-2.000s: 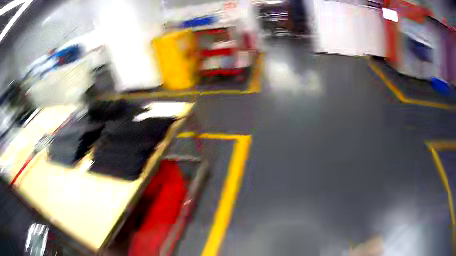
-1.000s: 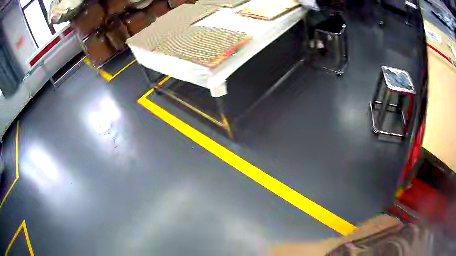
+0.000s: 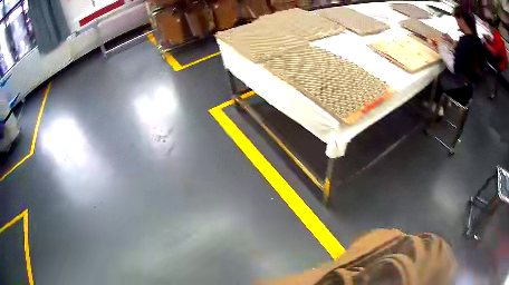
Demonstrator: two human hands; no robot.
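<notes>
A bundle of tan-brown bag panels with looped handles (image 3: 390, 259) shows at the bottom edge, right of centre, cut off by the frame. The handles lie massed side by side in curves. A paler tan part stretches left from it along the bottom edge; I cannot tell whether it is a panel or a forearm. Neither of my hands can be made out, and what holds the bundle is hidden.
A white-covered table (image 3: 335, 146) with beige textured sheets (image 3: 329, 78) stands ahead. A person in dark clothes (image 3: 467, 55) sits at its far right. A metal stool (image 3: 502, 183) is at right. Brown bags (image 3: 170, 25) hang behind. Yellow lines (image 3: 279, 186) mark the grey floor.
The view has swung from the black-covered worktable to the white-covered table, which now shows larger. The tan bundle shows more fully at the bottom, and the seated person has come into view.
</notes>
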